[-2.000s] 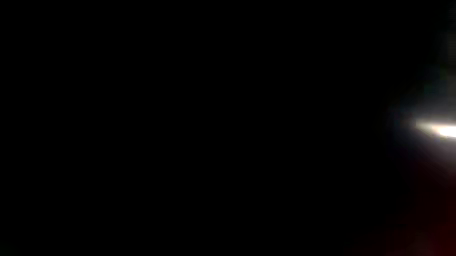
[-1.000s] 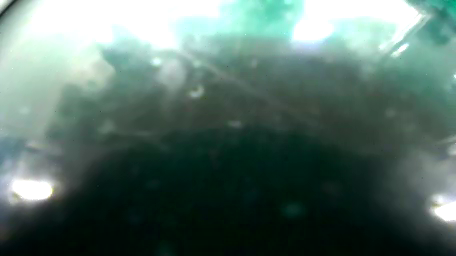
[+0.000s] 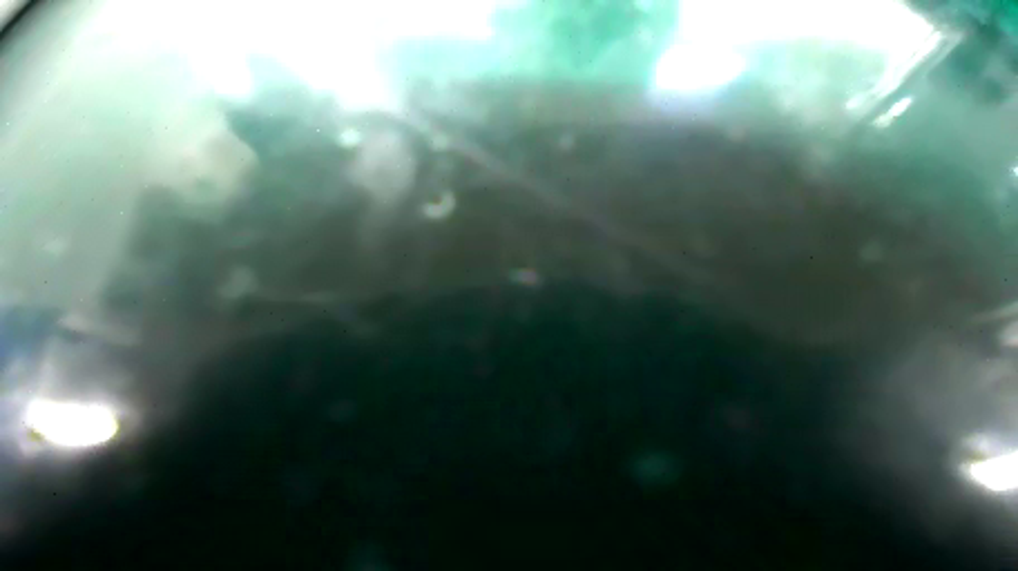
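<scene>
The head view is heavily blurred, and no work object can be made out. A large dark green to black area fills the lower middle, with a grey-green blurred band above it. What these surfaces are cannot be told. Neither my left hand nor my right hand can be seen.
Bright white glare lies along the top, with one bright spot right of centre. Two more bright spots show low at the left edge and right edge. A faint pale diagonal streak crosses the upper middle.
Two seconds ago the view was almost wholly black with a bright streak at the right edge. The blurred green and grey scene appeared by one second ago and has barely changed since.
</scene>
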